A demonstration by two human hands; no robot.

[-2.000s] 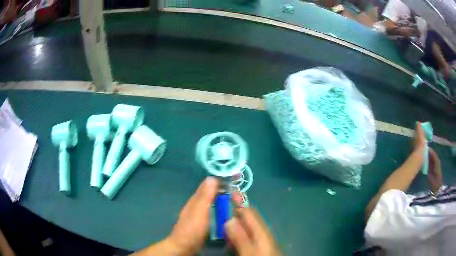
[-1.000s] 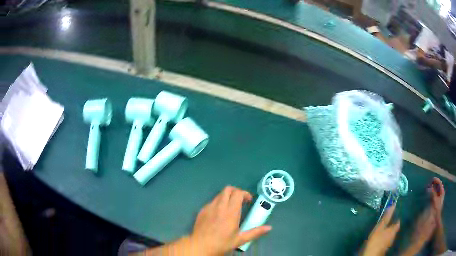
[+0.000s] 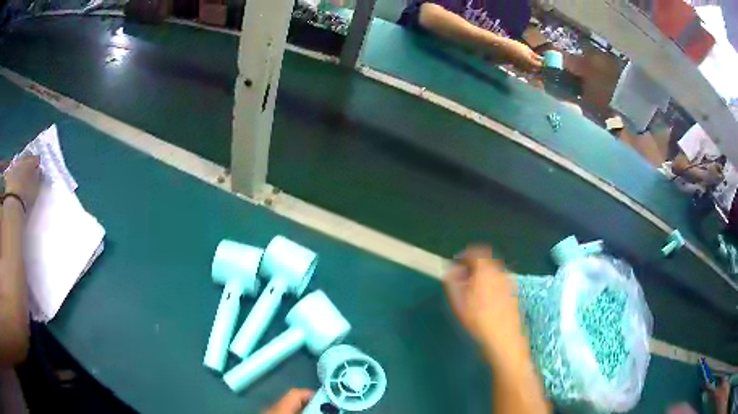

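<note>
A mint-green handheld fan [image 3: 353, 378] is at the bottom centre, its spoked front grille facing up and its handle cut off by the picture's edge. My left hand [image 3: 290, 402] holds its handle and is mostly cut off. My right hand [image 3: 483, 299] is raised and blurred over the bench's pale edge, left of the bag; nothing shows clearly in its fingers. Three more fans [image 3: 279, 344] lie slanted side by side, left of the held fan.
A clear bag [image 3: 639, 356] of small mint parts stands at the right. A mint fan [image 3: 569, 250] lies beyond it on the dark conveyor [image 3: 388, 170]. A pale upright [image 3: 260, 105] rises from the rail. A neighbour's hand [image 3: 26, 174] rests on white papers [image 3: 61, 242]. People work across the line.
The view has shifted. The leftmost fan of the row is gone from its place. My left hand and its fan are nearer the row. My right hand is now up near the rail.
</note>
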